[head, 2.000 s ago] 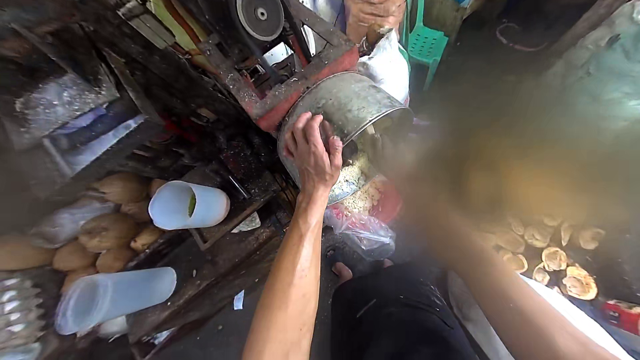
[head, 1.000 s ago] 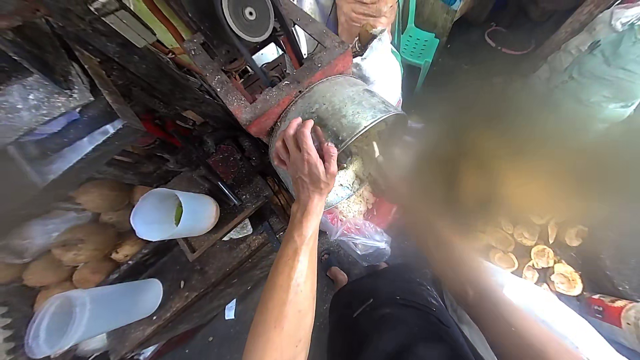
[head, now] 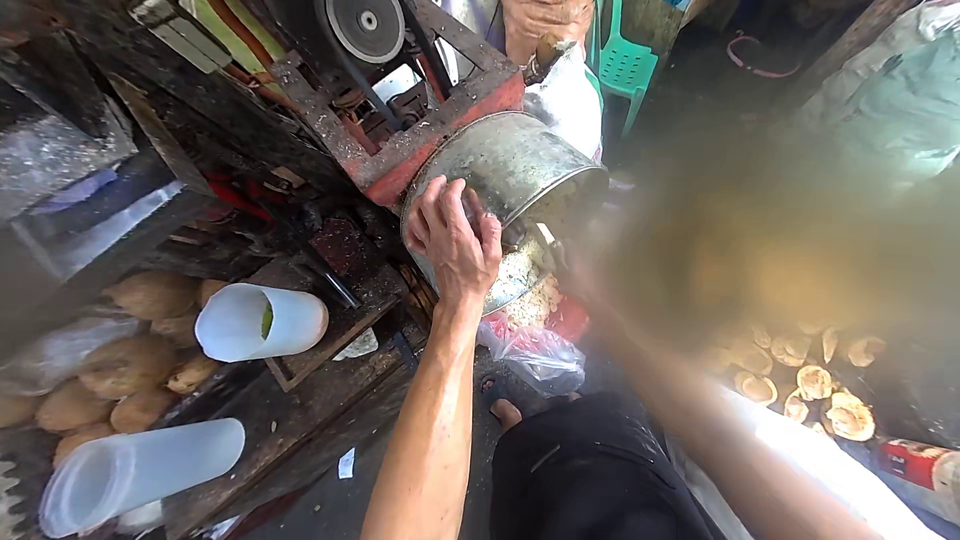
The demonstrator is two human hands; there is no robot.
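My left hand (head: 457, 244) rests with bent fingers on the rim and side of a round metal drum (head: 499, 161) joined to a red machine frame. My right hand (head: 574, 259) is blurred at the drum's mouth, beside a pale piece (head: 550, 238); its fingers and grip cannot be made out. Whitish shredded material (head: 531, 300) lies at the lower opening and spills over a red container (head: 568, 319) with a clear plastic bag (head: 536, 360) around it.
A pulley (head: 366, 26) with a belt sits above the drum. Brown coconuts (head: 127, 366) and two translucent plastic containers (head: 296, 322) are at left. Coconut shell pieces (head: 847, 416) lie at right, near a red-labelled bottle (head: 911, 461). A green plastic chair (head: 626, 67) stands behind.
My left hand stays on the drum, its fingers slightly shifted. My right hand remains blurred near the opening.
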